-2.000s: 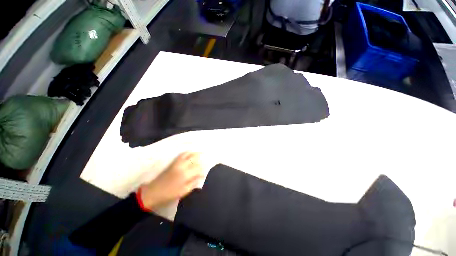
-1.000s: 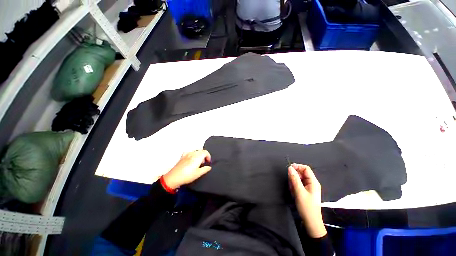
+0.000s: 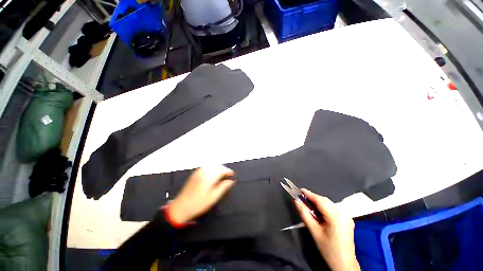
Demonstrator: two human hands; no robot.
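A black garment panel [image 3: 339, 153] lies across the white table in front of me, narrow at the left and flared at the right, with a thin dark line along its middle. My left hand [image 3: 204, 193] rests on it left of the line's end, fingers bent; whether it pinches cloth cannot be told. My right hand [image 3: 328, 225] holds thread snips [image 3: 301, 198], blades apart and pointing up-left near the end of the line. A second black panel [image 3: 175, 116] lies flat farther back at the left.
The white table [image 3: 296, 69] curves away to the right. A blue crate [image 3: 389, 233] is at the lower right, another [image 3: 302, 18] beyond the table. Green sacks [image 3: 45, 122] and black bundles fill the left shelves. A seated person [image 3: 209, 16] is ahead.
The view has turned, shifting both panels left in the picture. My left hand has moved right along the near panel from its left end. The snips now show clearly in my right hand.
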